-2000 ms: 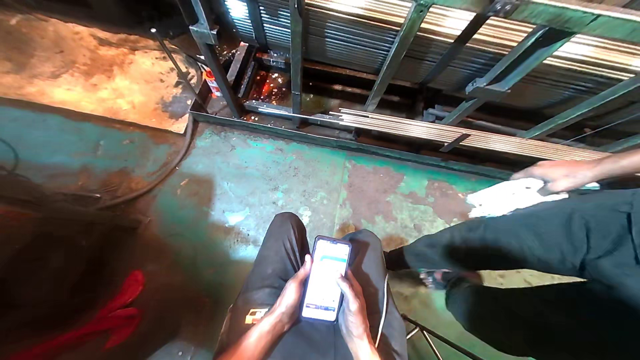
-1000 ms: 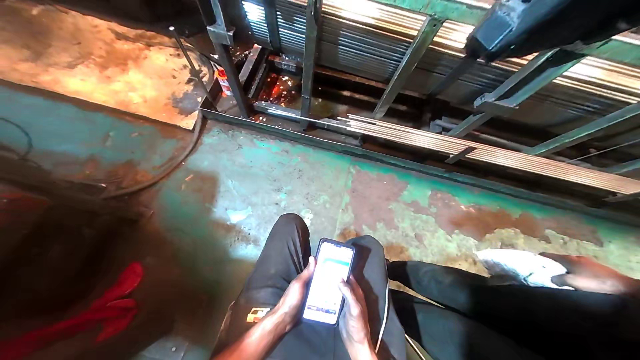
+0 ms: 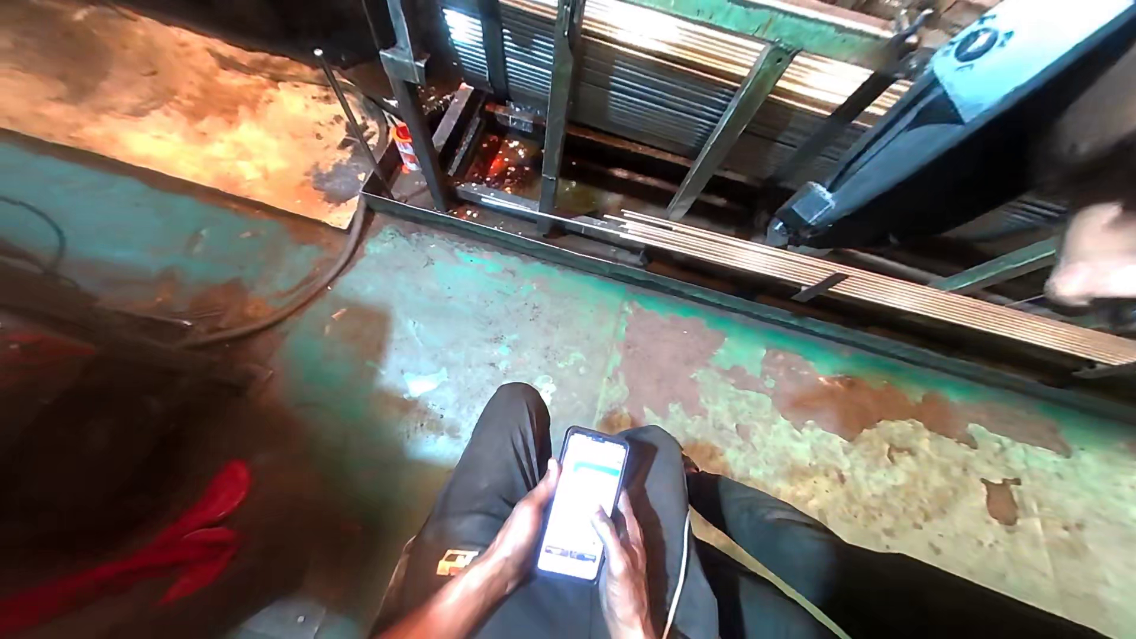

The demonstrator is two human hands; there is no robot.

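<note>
A smartphone [image 3: 581,506] with a lit screen rests upright between my two hands above my lap. My left hand [image 3: 524,532] grips its left edge. Around the lower right edge is my right hand [image 3: 624,559], its thumb over the screen. Below the phone are my dark trousers [image 3: 479,488], with a small orange patch on the left thigh. A pale cord [image 3: 682,568] runs down beside my right hand.
Metal rods [image 3: 799,271] lie along a steel frame [image 3: 559,115] ahead. A hose [image 3: 302,297] curves over the worn green floor [image 3: 497,311]. Red cloth [image 3: 200,541] is at left. Another person's leg [image 3: 799,532] and part of a head or face stand at right.
The other person's hand with the white cloth has left the lower right. A blue-and-black object and part of that person now show at the upper right. My hands stay on the phone.
</note>
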